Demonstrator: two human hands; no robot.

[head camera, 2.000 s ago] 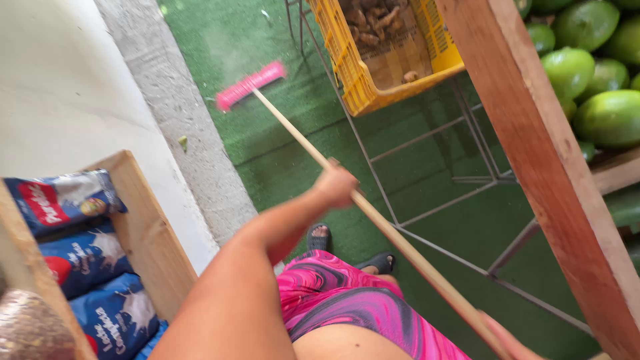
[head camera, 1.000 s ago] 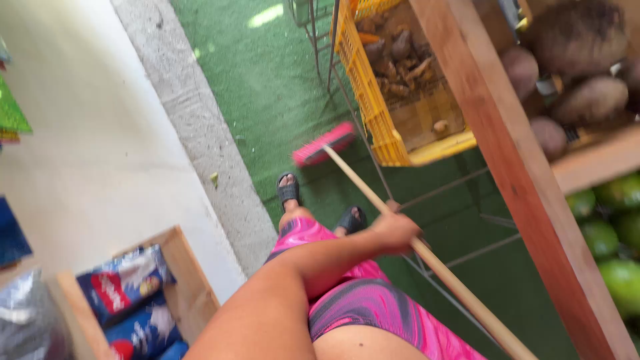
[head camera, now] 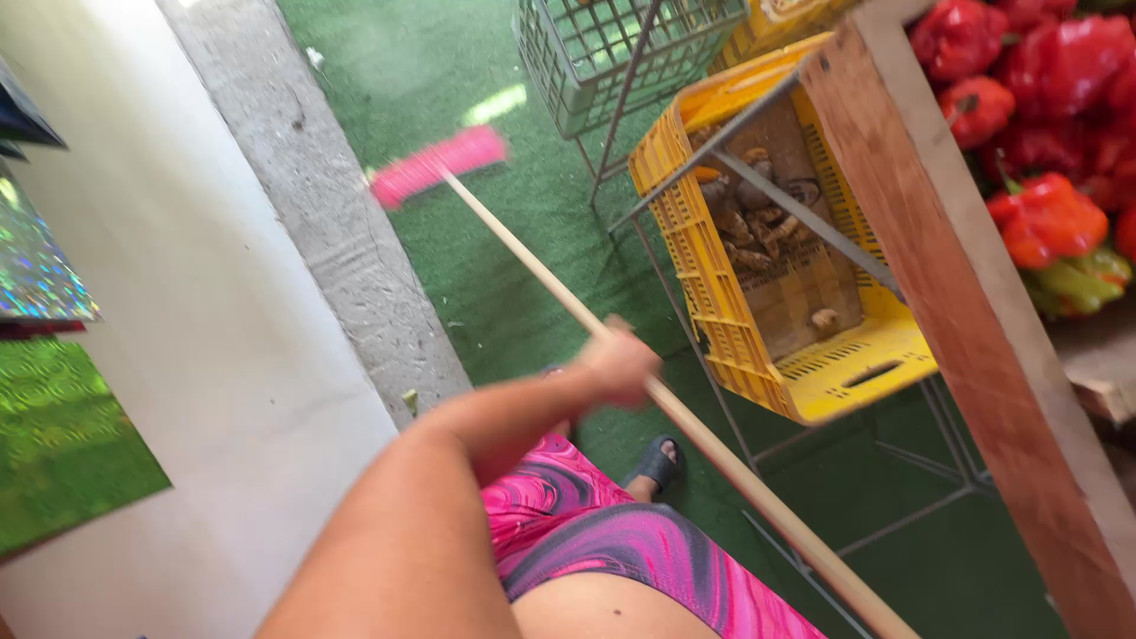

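Note:
My left hand, slightly blurred, is closed around the middle of a pale wooden broom handle. The handle runs from the lower right edge up to a pink broom head, also blurred. That head is over the green turf-like floor covering, with its left end close to the concrete strip. My right hand is out of view, as is the lower end of the handle.
Right of the handle, a yellow plastic crate holding brown roots or similar produce rests on a thin metal stand. A grey-green crate stands beyond it. A wooden display frame borders red peppers. A pale wall rises at left.
Since one second ago the broom head has moved away from my feet, toward the concrete strip. Part of my right hand showed at the lower right two seconds ago and is now out of view.

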